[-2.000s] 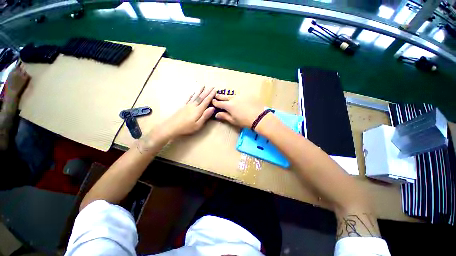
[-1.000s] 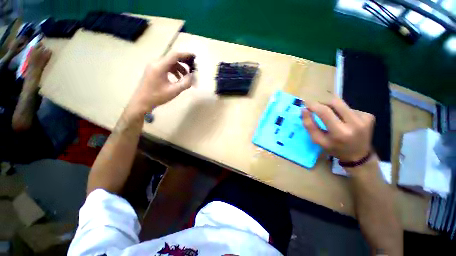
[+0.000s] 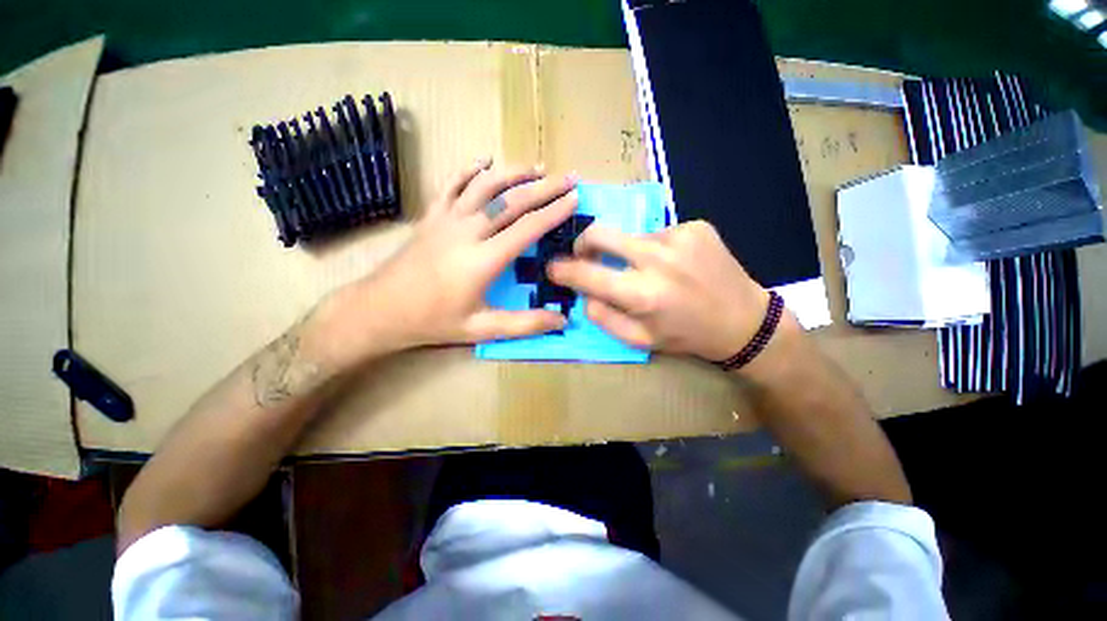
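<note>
The bright blue fixture [image 3: 504,348] lies flat on the cardboard-covered bench in front of me. A black part [image 3: 556,269] sits on it, partly hidden by my fingers. My left hand [image 3: 455,269] reaches over the fixture's left side, with its thumb at the part's lower end and its fingertips at the upper end. My right hand [image 3: 662,291] has its fingers bent down onto the part from the right. Whether it pinches a small piece cannot be seen. A row of black housings [image 3: 328,167] stands side by side to the left.
One loose black housing [image 3: 94,385] lies at the far left. Right of the fixture lies a black sheet [image 3: 728,146]. Further right are a white box [image 3: 892,249], a shiny grey stack [image 3: 1020,188], striped strips [image 3: 1014,346] and a metal strip [image 3: 844,92].
My view has shifted right. My left hand has come from beside the row onto the fixture, where a black part now lies. My right hand has lowered onto that part.
</note>
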